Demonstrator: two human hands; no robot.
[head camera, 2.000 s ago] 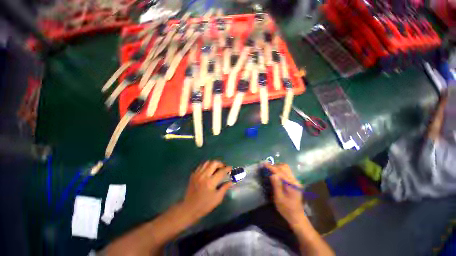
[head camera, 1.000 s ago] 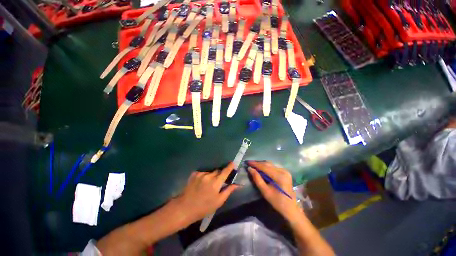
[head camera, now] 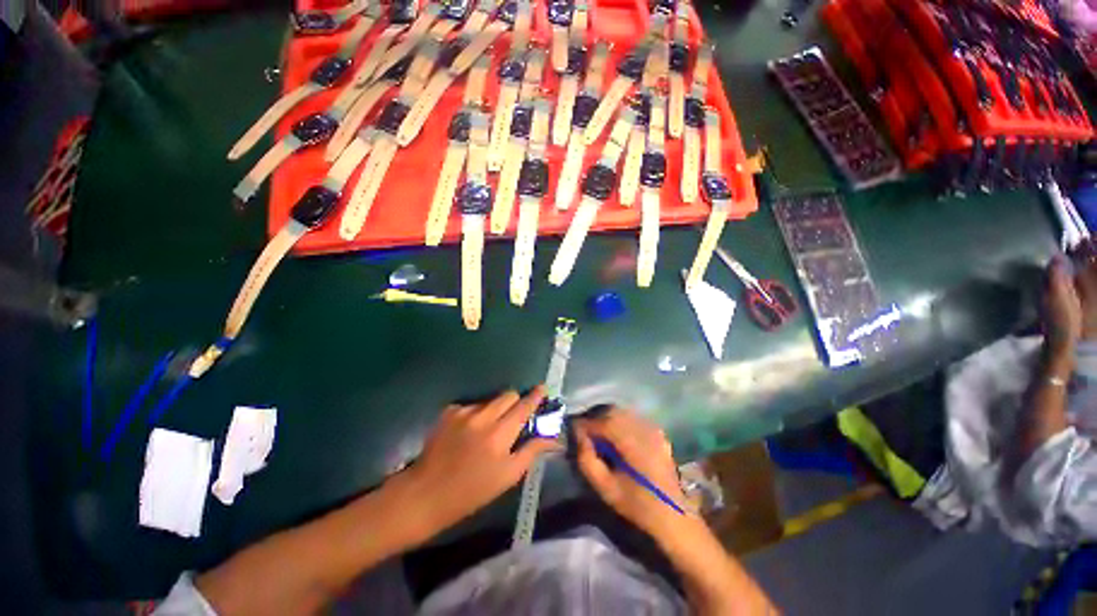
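Note:
A wristwatch (head camera: 550, 421) with a pale strap lies on the dark green mat in front of me, its buckle end pointing away and its other strap end toward me. Its squarish head looks bright white on top. My left hand (head camera: 487, 445) holds the watch head from the left with thumb and fingers. My right hand (head camera: 626, 467) is close at the right of the head and holds a thin blue pen-like tool (head camera: 645, 483), its rear end pointing down and right. The tool's tip is hidden by my fingers.
An orange-red tray (head camera: 361, 229) with several watches is ahead. Red scissors (head camera: 770, 304), white triangular paper (head camera: 712, 315) and a blister tray (head camera: 830, 271) lie right of it. A blue cap (head camera: 608, 304) is below it. White papers (head camera: 178, 481) and blue rods (head camera: 138, 403) lie left. Another person's arm is far right.
The watch has turned from slanted to more upright, and its head now shows between my hands. My right hand has moved slightly left and down with the blue tool. My left hand keeps hold.

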